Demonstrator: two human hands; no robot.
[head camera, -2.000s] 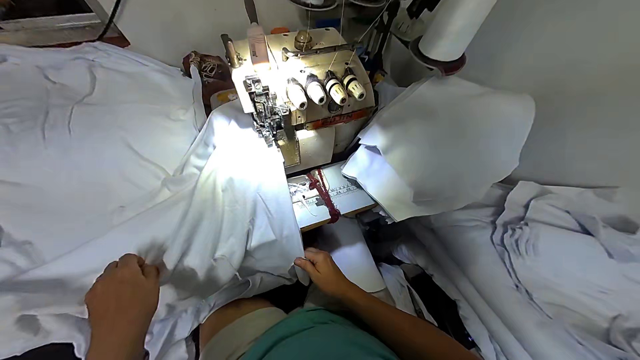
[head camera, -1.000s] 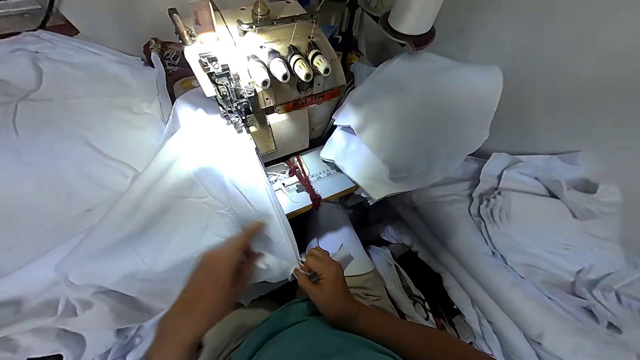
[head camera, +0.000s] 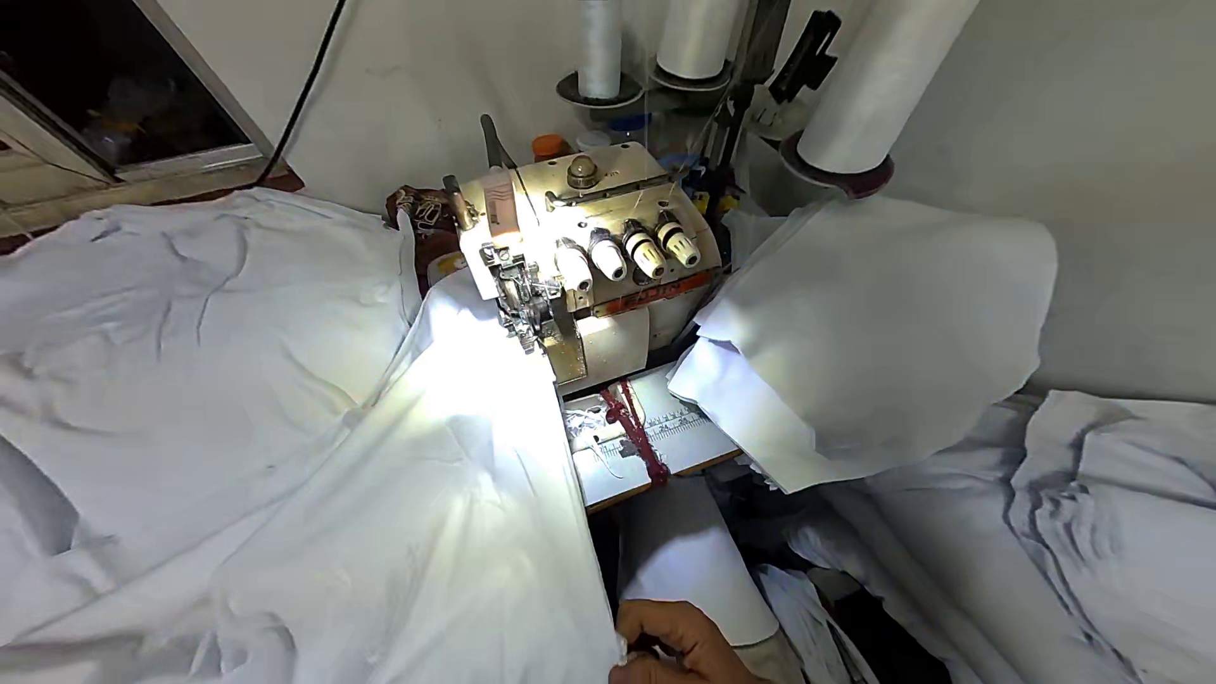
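Observation:
An overlock sewing machine (head camera: 589, 256) stands at the centre, its lamp shining on the needle area. White fabric (head camera: 418, 513) runs from the presser foot down toward the bottom edge and spreads over the left side. At the bottom centre, my right hand (head camera: 679, 641) pinches the fabric's right edge between thumb and fingers. My left hand is out of the frame. Red cord (head camera: 635, 432) is tied around the machine's table plate (head camera: 684, 427), which bears a ruler scale.
A stack of cut white fabric pieces (head camera: 883, 332) lies right of the machine. Thread cones (head camera: 869, 95) stand behind it. More folded white fabric (head camera: 1121, 513) fills the lower right. A black cable (head camera: 309, 90) hangs by the window frame (head camera: 195, 161) at back left.
My left hand, on the fabric at lower left two seconds ago and near my right hand one second ago, has left the view. The view has tilted upward.

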